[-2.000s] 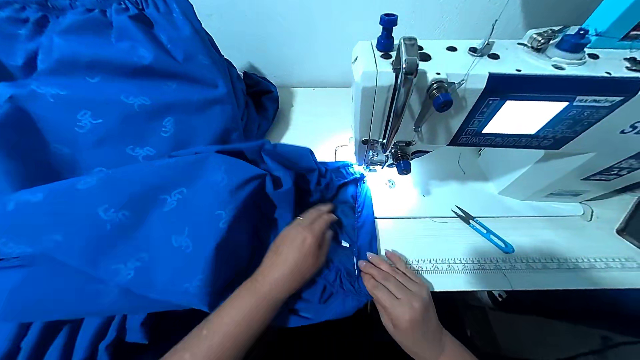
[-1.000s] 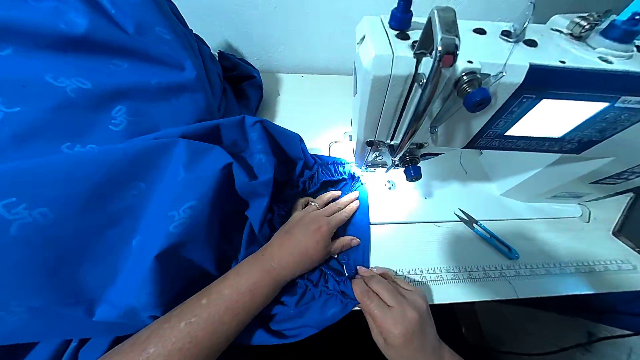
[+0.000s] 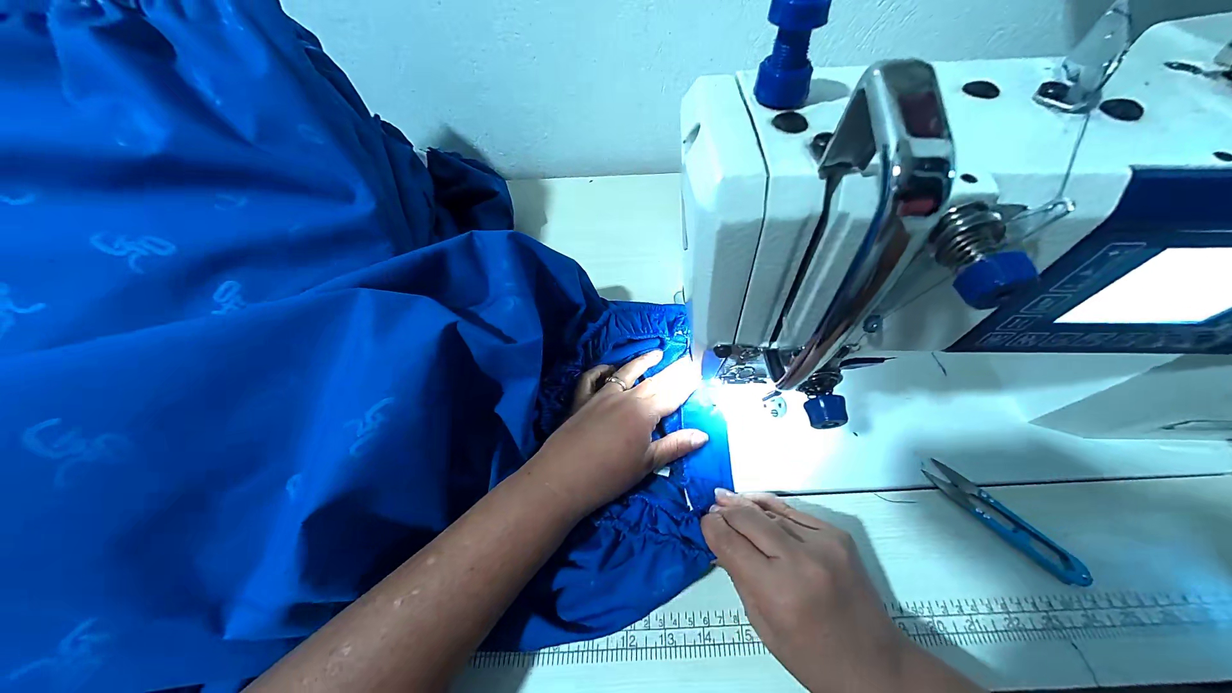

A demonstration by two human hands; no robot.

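A large blue printed fabric piece point(image 3: 404, 385) with a gathered edge covers the left side, its right end lying at the needle area of a white sewing machine point(image 3: 722, 212). My left hand point(image 3: 626, 423), a ring on one finger, lies on the gathers just left of the lit presser foot, fingers spread and pressing the cloth. My right hand point(image 3: 780, 549) pinches the near corner of a flat blue band point(image 3: 707, 448) between thumb and fingers. The needle itself is lost in glare. Blue-handled thread snips point(image 3: 1011, 525) lie to the right of my right hand.
A printed ruler scale point(image 3: 1011, 616) runs along the near part of the table, partly under the cloth and my right hand. The machine's metal take-up lever guard point(image 3: 905, 173), tension knob point(image 3: 996, 279) and lit display point(image 3: 1145, 289) stand at upper right. A pale wall point(image 3: 577, 77) is behind.
My left hand has moved toward the presser foot, its fingertips now beside it. The right hand stays at the band's near end. The view has come closer to the machine.
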